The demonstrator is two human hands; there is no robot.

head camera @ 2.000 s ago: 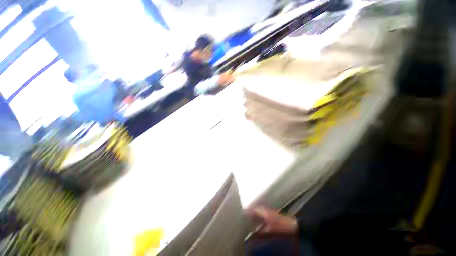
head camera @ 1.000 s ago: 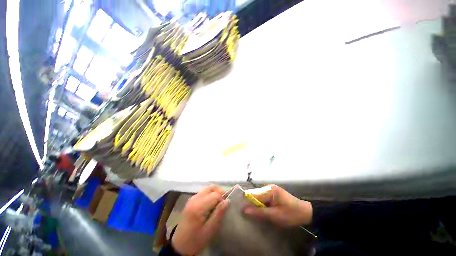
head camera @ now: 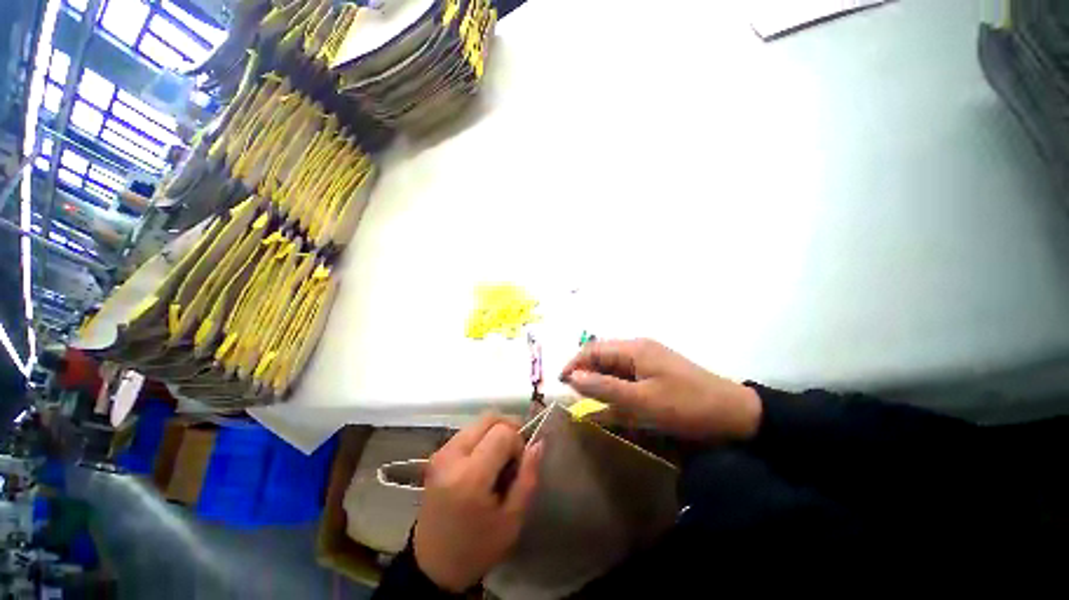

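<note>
A beige-grey fabric panel (head camera: 586, 486) hangs over the table's front edge, its corner pointing up between my hands. My left hand (head camera: 475, 498) grips its left edge near thin white strands at the corner. A small yellow tab (head camera: 586, 408) shows at the corner. My right hand (head camera: 674, 389) is just above and right of the corner, thumb and forefinger close together; whether they hold anything is unclear. A green tool (head camera: 586, 339) shows partly beyond its fingers. A pink tool (head camera: 536, 358) lies at the table edge beside a dark cord. A heap of yellow pieces (head camera: 502, 311) lies behind.
Tall yellow-edged panel stacks (head camera: 264, 258) stand at the left of the white table (head camera: 703, 211). Another stack (head camera: 1037, 100) is at the far right, and a pale sheet (head camera: 815, 14) at the far side. Below left are an open carton (head camera: 340, 533) with panels and blue bins (head camera: 264, 469).
My right hand has moved up and left, its fingertips now just above the corner instead of on the yellow edging. My left hand still holds the panel. The camera view has shifted.
</note>
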